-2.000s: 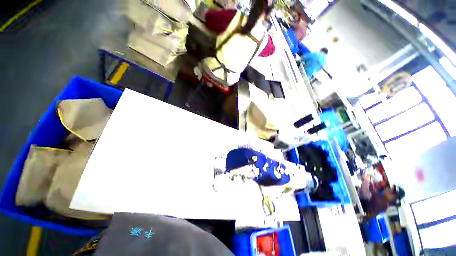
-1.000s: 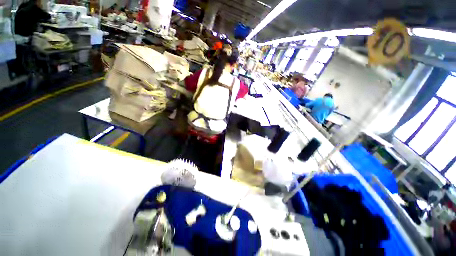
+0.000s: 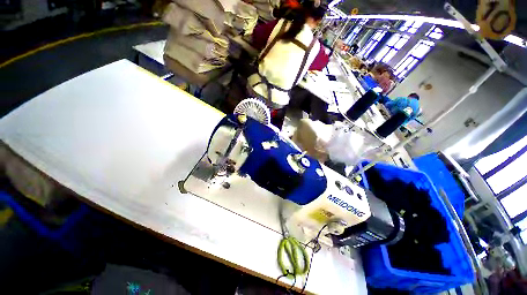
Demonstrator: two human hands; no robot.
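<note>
The sewing machine point(image 3: 289, 173) with a blue cloth cover and the mark MEIDONG stands on the white sewing table point(image 3: 115, 127). Its needle area point(image 3: 225, 173) is at the left end of the head, with no fabric under it that I can see. Scissors with yellow-green handles point(image 3: 293, 257) lie at the table's front edge beside the machine. Neither my left hand nor my right hand is in view. A dark sleeve or garment with a small light-blue mark shows at the bottom edge.
A blue crate of black pieces point(image 3: 416, 279) is right of the machine. Black thread cones point(image 3: 363, 105) and a white ribbed disc point(image 3: 252, 111) are behind it. A person point(image 3: 283, 63) sits beyond, near stacked beige panels point(image 3: 196, 40). A dim blue crate point(image 3: 52, 230) is lower left.
The view has swung from the crate of beige panels at the left, up across the floor, then down onto the table and machine. No hand shows in any frame.
</note>
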